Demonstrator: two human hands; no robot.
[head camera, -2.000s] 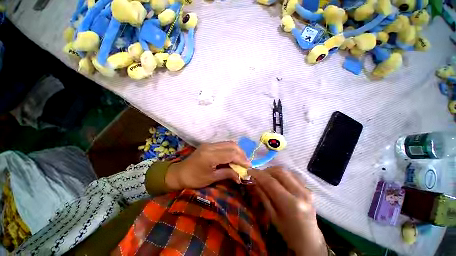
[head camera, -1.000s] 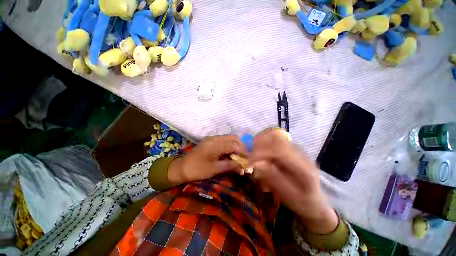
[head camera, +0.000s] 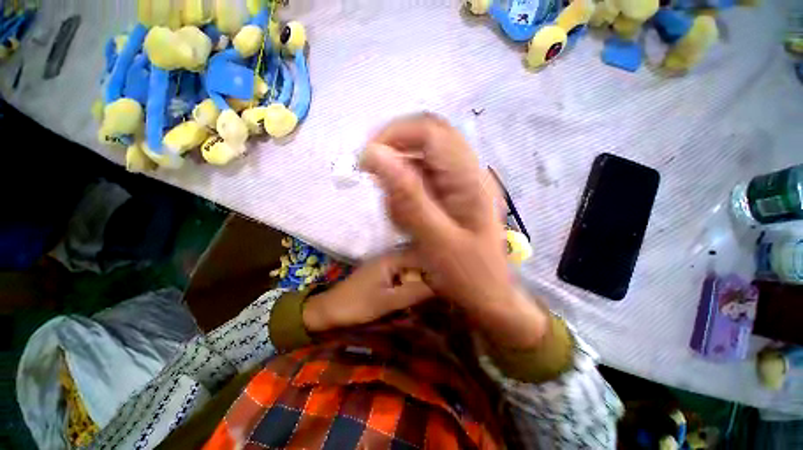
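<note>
My left hand is low over the table's front edge, its fingers closed on the plush toy piece, of which a small yellowish part shows at the fingertips. The toy's pale yellow end shows to the right of my right wrist; its blue tube is hidden. My right hand is raised above and in front of my left hand, blurred, with thumb and fingers close together. I cannot tell whether it pinches a needle or thread. The black thread snips lie on the cloth, partly hidden behind my right hand.
Toy heaps lie at the far left and far right. A black smartphone, a clear bottle, a white jar and a purple box are at the right. A cardboard box stands below the table edge.
My right hand has moved up and away from my left hand, over the cloth. My left hand stays at the toy piece. The view has shifted slightly.
</note>
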